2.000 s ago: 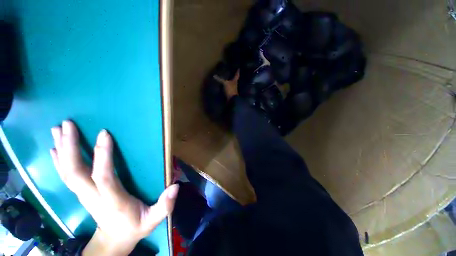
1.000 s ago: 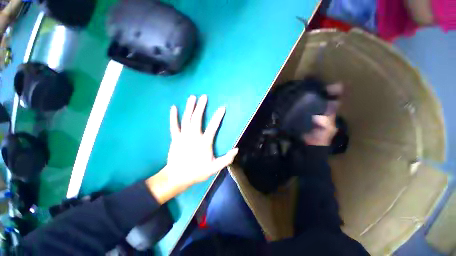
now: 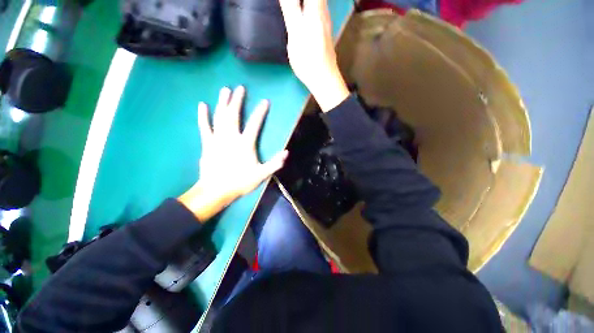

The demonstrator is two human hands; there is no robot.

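Observation:
A black rear housing shell lies dome up on the green bench at the top, cut off by the picture's edge. My right hand grips its right side; the fingertips run out of the top of the picture. Another black shell sits just left of it, its open, ribbed end towards me. My left hand is empty and flat on the bench, fingers spread, thumb at the bench edge. More black shells lie in the cardboard box, partly hidden by my right sleeve.
The bench's green top borders a darker conveyor with white edging. Black units stand on the conveyor at the left. Grey-black shells lie beyond my left forearm. Flat cardboard lies on the floor at the right.
My right hand has come up out of the box with a shell and brought it onto the bench beside the other shell. The view has shifted; my left hand stays spread on the bench.

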